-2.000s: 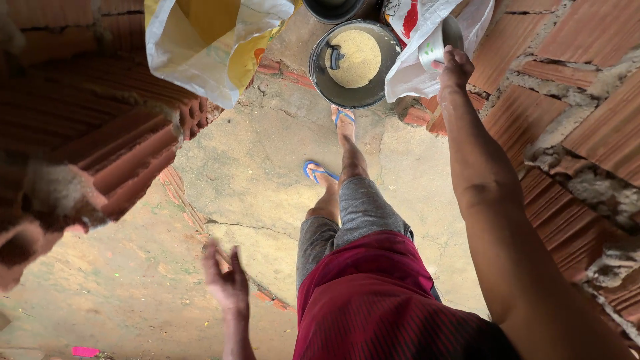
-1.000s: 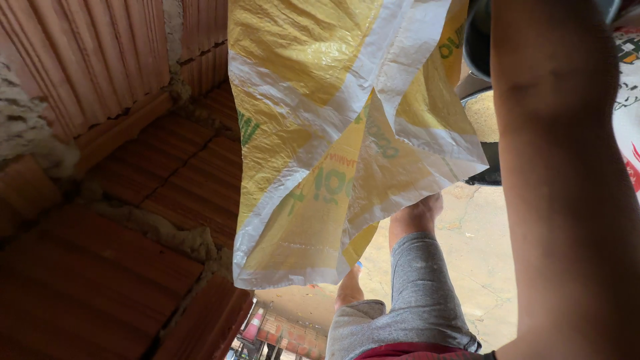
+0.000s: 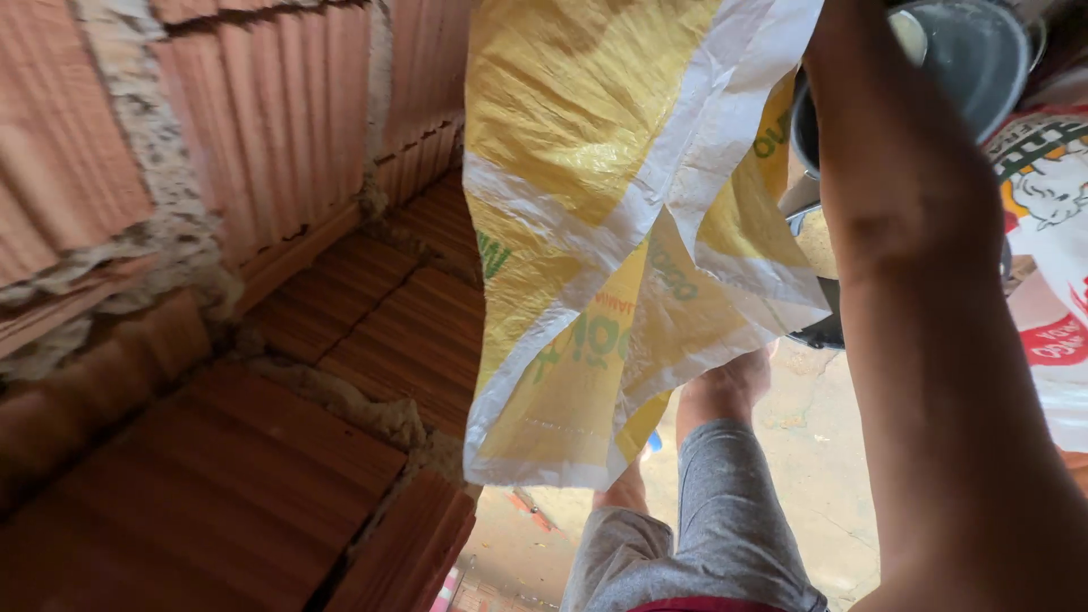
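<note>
A yellow and white woven plastic sack [image 3: 595, 110] fills the upper middle, its loose open end hanging toward me. My right forearm reaches up past the sack's right side, and the hand is hidden beyond the top edge. What it holds does not show. My left hand is out of sight. Behind my forearm, at the upper right, is a dark bucket [image 3: 977, 72] with a pale round object at its inner edge. Lower down, another black bucket [image 3: 829, 319] holds yellowish grain or meal [image 3: 818, 242], partly covered by my arm.
A wall of ribbed hollow clay bricks [image 3: 263, 127] with rough mortar stands close on the left, with brick ledges [image 3: 212, 476] below. A printed white and red sack [image 3: 1050, 255] is at the right edge. My legs stand on a cracked concrete floor [image 3: 807, 450].
Two seconds ago my right hand held a metal cup by the white sack and my left hand was visible; both hands are now unseen. The view has moved close to the yellow sack.
</note>
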